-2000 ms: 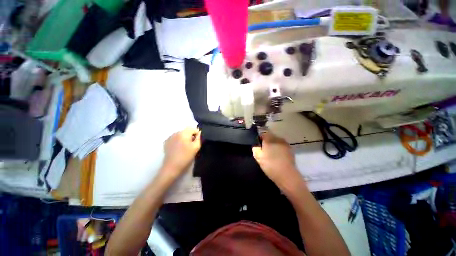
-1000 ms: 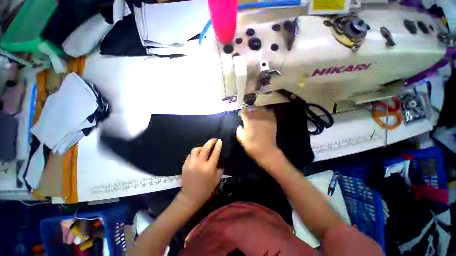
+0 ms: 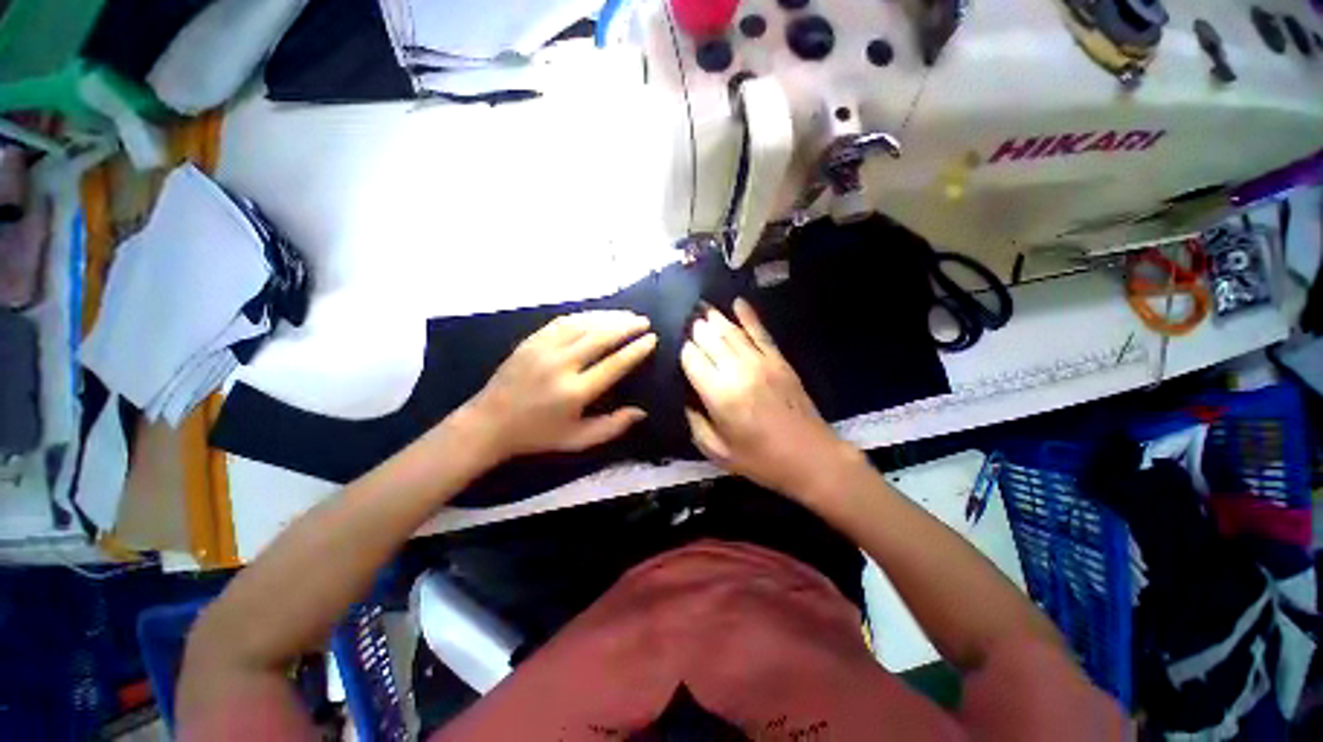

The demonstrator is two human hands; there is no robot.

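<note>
A black cut panel (image 3: 871, 341) lies spread across the front of the white table, with a curved strip reaching left. Its middle passes by the needle and presser foot (image 3: 704, 254) of the cream sewing machine (image 3: 943, 160). My left hand (image 3: 566, 384) lies flat on the panel, left of the needle, fingers pointing right. My right hand (image 3: 747, 384) is on the panel just below the needle, with bent fingers against the cloth. Whether its fingertips pinch the fabric is hard to tell. Black-handled shears (image 3: 965, 297) lie beside the panel under the machine arm.
A fanned stack of white and black pieces (image 3: 182, 297) lies at left beside an orange-yellow strip (image 3: 208, 493). More pieces (image 3: 341, 51) and a green basket (image 3: 51, 87) are back left. Orange-looped snips (image 3: 1168, 290) lie far right. A blue crate (image 3: 1066, 536) stands below the table.
The black panel, earlier folded narrow at the needle, is now spread wide. Since a second ago my left hand has moved up and flattened on it. The view has shifted, raising the machine in the picture.
</note>
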